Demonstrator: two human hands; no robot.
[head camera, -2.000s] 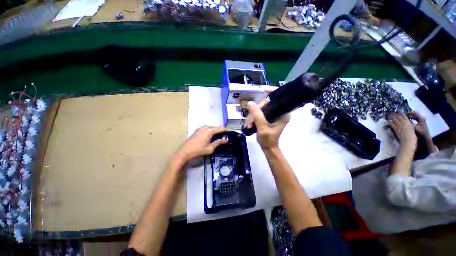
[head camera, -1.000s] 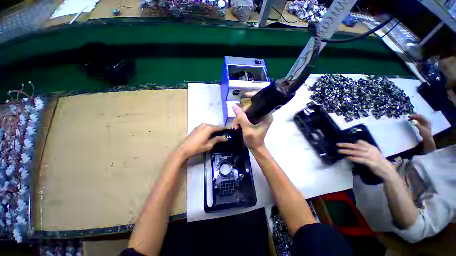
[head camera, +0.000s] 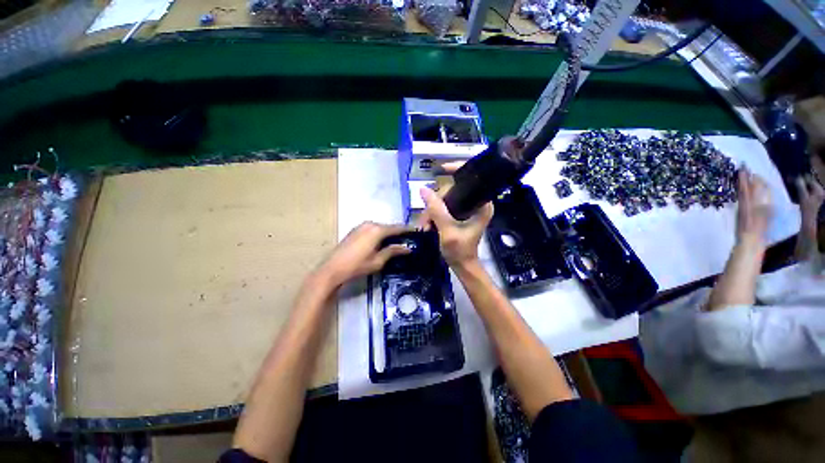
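Observation:
A glossy black housing (head camera: 413, 327) lies open side up on the white sheet in front of me, with a round pale opening and a grid of slots. My left hand (head camera: 359, 254) rests on its far left end, fingers over the dark far part; whether they hold a small part is hidden. My right hand (head camera: 459, 228) is closed around the black electric screwdriver (head camera: 486, 179), which is tilted, its lower end at the far end of the housing. The tip is hidden. A blue-and-white screw feeder (head camera: 440, 145) stands just behind.
Two black housings (head camera: 604, 259) lie side by side at right, near a heap of small metallic-black parts (head camera: 647, 169). A neighbour's hand (head camera: 752, 206) is beside the heap. A green conveyor (head camera: 298, 95) runs behind, carrying a dark object. Wired white components (head camera: 34, 298) lie at left.
The screwdriver has come down and left to the housing's far end. The neighbour's two housings now lie nearer my right hand, and their hands have moved off them. The dark object on the conveyor has shifted left.

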